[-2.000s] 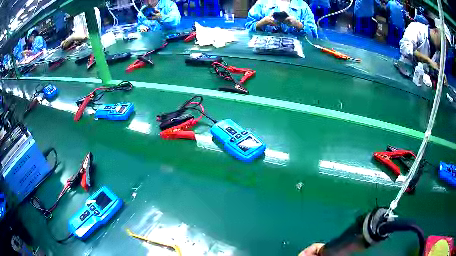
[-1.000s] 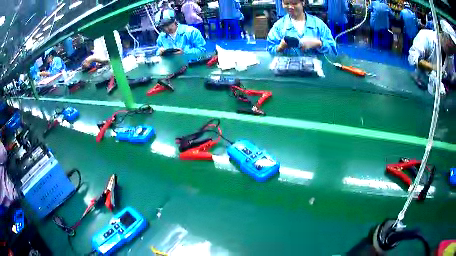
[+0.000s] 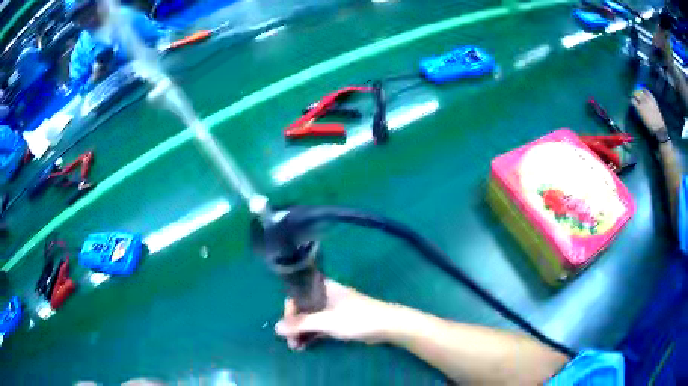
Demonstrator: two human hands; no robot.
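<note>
My right hand [image 3: 320,315] comes in from the lower right and is wrapped around the lower part of the black electric screwdriver [image 3: 290,252]. The screwdriver hangs on a pale cord [image 3: 204,136], and its thick black power cord [image 3: 422,245] curves to the lower right. The bit and whatever is under it are not visible. Small skin-coloured patches at the bottom edge look like fingertips of my left hand [image 3: 121,383]. The rest of that hand is cut off, and its grip cannot be seen.
A pink-lidded tin [image 3: 566,203] stands at right. Beyond the screwdriver lie a blue tester [image 3: 456,65] and a red clamp [image 3: 317,130]. Another blue tester [image 3: 110,252] lies at left. A light-green rail [image 3: 332,65] crosses behind. Another person's arm [image 3: 655,124] reaches in at far right.
The view has swung to the right and tilted. The screwdriver now shows nearer the middle, with my right hand and forearm in full view on it. The whole tin has come into view.
</note>
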